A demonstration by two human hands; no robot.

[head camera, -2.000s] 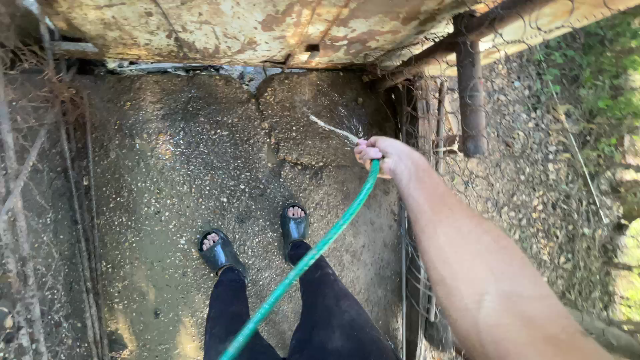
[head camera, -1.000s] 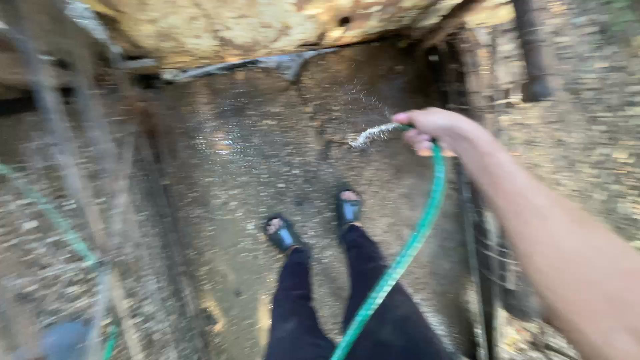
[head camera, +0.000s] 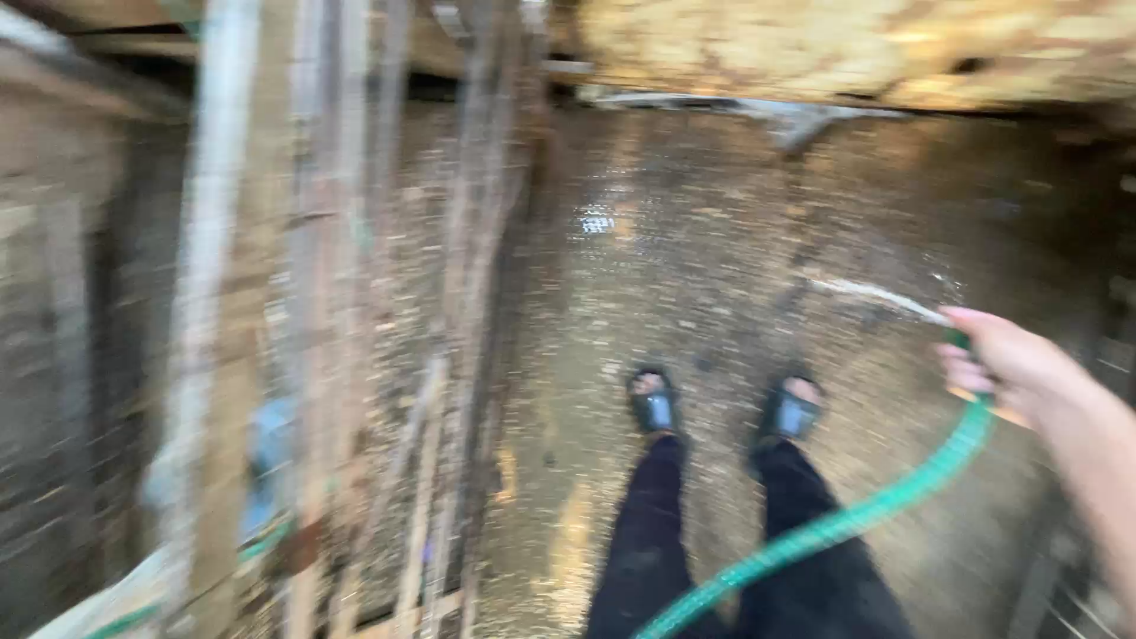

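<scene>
My right hand (head camera: pixel 998 364), at the right of the view, is closed around the end of a green garden hose (head camera: pixel 834 532). A stream of water (head camera: pixel 879 293) leaves the hose end toward the left and falls on the wet, gritty floor (head camera: pixel 710 293). From my hand the hose curves down and left, passing over my dark trousers to the bottom edge. My left hand is out of view. My feet, in dark open-toed slides (head camera: pixel 652 399), stand on the floor below the stream.
Upright wooden poles (head camera: pixel 240 311) form a blurred barrier on the left, with a blue thing (head camera: pixel 271 466) behind them. A weathered, patchy yellowish panel (head camera: pixel 799 44) runs along the top, with a pale ragged strip (head camera: pixel 754 108) at its foot.
The view has swung far to the left, bringing the wooden poles in. My right hand still holds the hose, and water still runs from it.
</scene>
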